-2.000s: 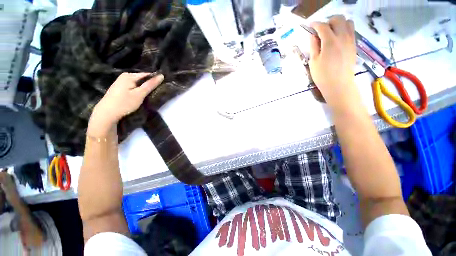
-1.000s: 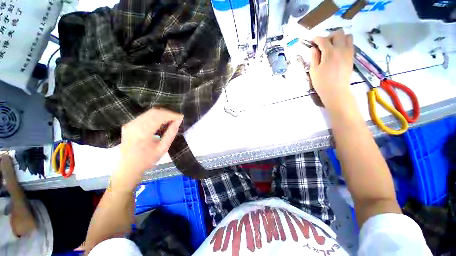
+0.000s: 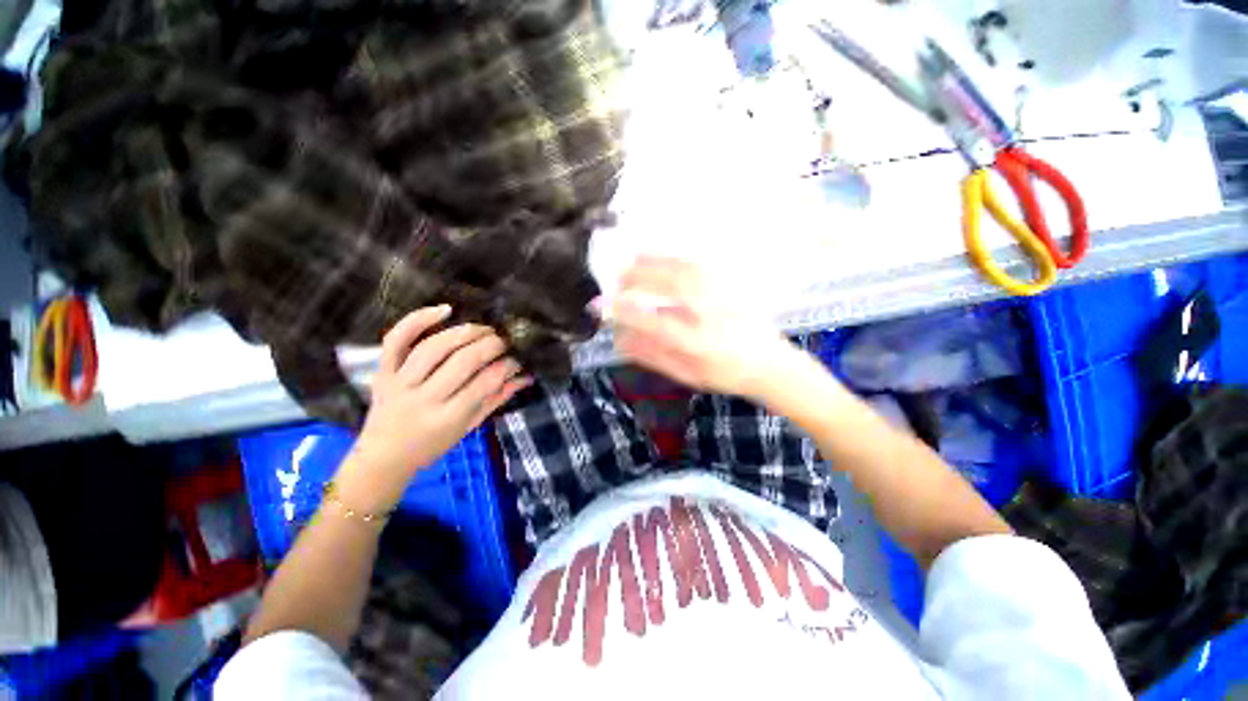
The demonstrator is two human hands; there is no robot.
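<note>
The dark brown-olive plaid garment (image 3: pixel 315 164) lies bunched across the left of the white table and reaches its front edge. My left hand (image 3: pixel 445 373) has its curled fingers on the garment's lower edge and grips cloth there; its thumb is hidden. My right hand (image 3: pixel 671 322) is blurred, its fingertips at the garment's right lower corner; whether they pinch cloth cannot be told. A dark strip (image 3: pixel 315 381) of plaid hangs at the table edge, left of my left hand. The grey-blue cylindrical guide (image 3: pixel 747 34) shows at the top edge; the needle is not visible.
Scissors with red and yellow handles (image 3: pixel 1020 219) lie open on the table at the right. A similar pair (image 3: pixel 66 349) lies far left. Blue crates (image 3: pixel 1115 377) with cloth stand below the table. Black-and-white checked lap clothing (image 3: pixel 760 445) shows beneath the table edge.
My right hand has left the spot beside the scissors and moved left to the garment. The garment has come nearer the front edge, with my left hand on it. The view has shifted.
</note>
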